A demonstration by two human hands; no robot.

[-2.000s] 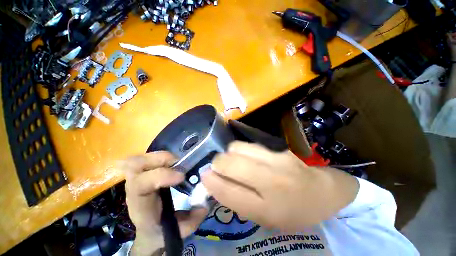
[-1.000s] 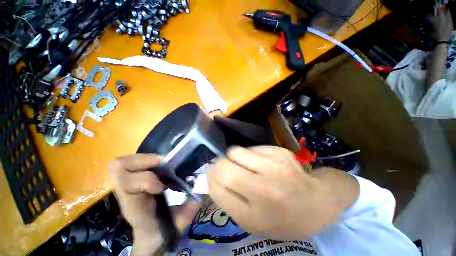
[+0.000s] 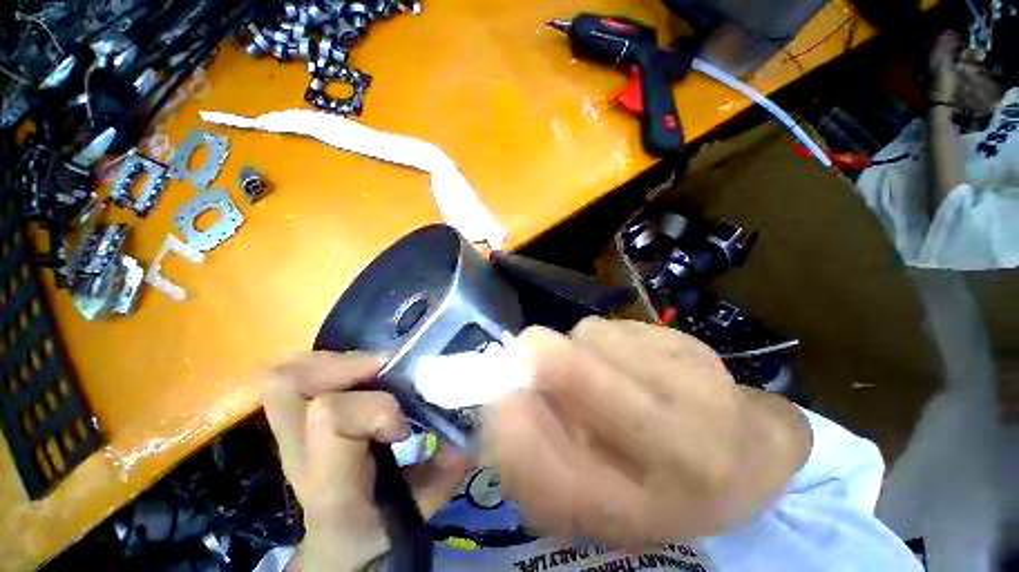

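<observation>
A camera housing (image 3: pixel 391 293), with a round black base and a silver-grey shell, is held tilted over my lap at the bench's edge. My left hand (image 3: pixel 335 447) grips its lower left side; a black flat antenna passes down by the palm. A second antenna (image 3: pixel 553 285) sticks out to the right behind the housing. My right hand (image 3: pixel 643 430), blurred, holds a small white wad (image 3: pixel 475 377) between the fingertips, over the housing's square face with the black panel. The wad hides part of that panel.
The orange bench (image 3: pixel 324 251) bears a white strip (image 3: pixel 335 132), bracket plates (image 3: pixel 209 218), a perforated black strip (image 3: pixel 39 369) and a glue gun (image 3: pixel 631 73). A carton (image 3: pixel 832 279) with camera head units (image 3: pixel 698 263) stands right. Another person's arm (image 3: pixel 948 145) shows at upper right.
The white wad has come into clear view over the housing's face as my right hand shifted. My left hand keeps its hold. The bench view has shifted left since the earliest frame.
</observation>
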